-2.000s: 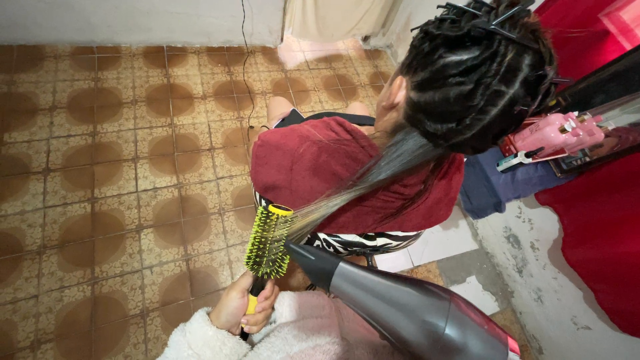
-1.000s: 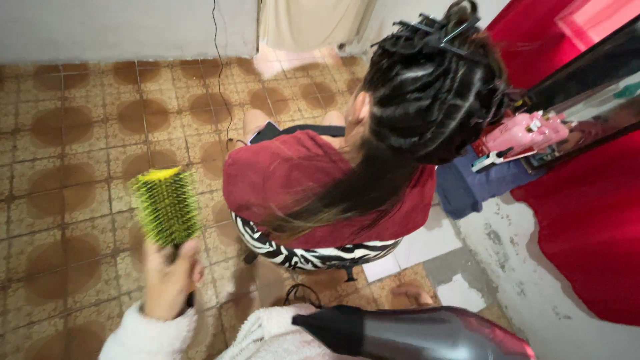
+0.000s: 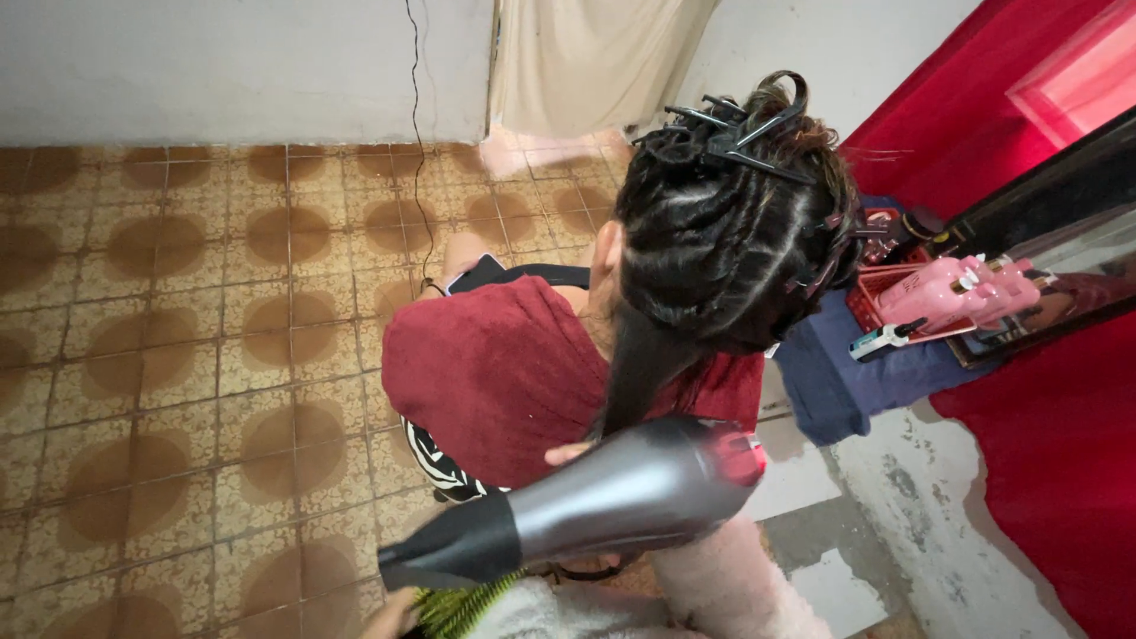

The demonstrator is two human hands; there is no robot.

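A round brush with yellow-green bristles (image 3: 466, 605) is at the bottom edge, gripped by my left hand (image 3: 390, 614), which is partly cut off. A grey and black hair dryer (image 3: 621, 484) lies across the view above the brush, nozzle toward the lower left. My right hand (image 3: 570, 454) is mostly hidden behind the dryer, holding it; fingers show beside the lower end of a loose dark hair section (image 3: 641, 364). The seated person's hair (image 3: 719, 231) is otherwise pinned up with black clips (image 3: 754, 142). A dark red towel (image 3: 497, 373) covers the person's shoulders.
Pink bottles (image 3: 941, 293) stand in a red basket (image 3: 874, 293) on a blue cloth (image 3: 825, 373) at the right, by a mirror and a red curtain (image 3: 1047, 479). A zebra-patterned seat (image 3: 435, 457) shows under the person. A cord (image 3: 415, 115) hangs at the far wall.
The brush in my left hand has moved from the left side down to the bottom edge. The dryer has swung across and now hides part of the towel. The loose hair section has left the brush.
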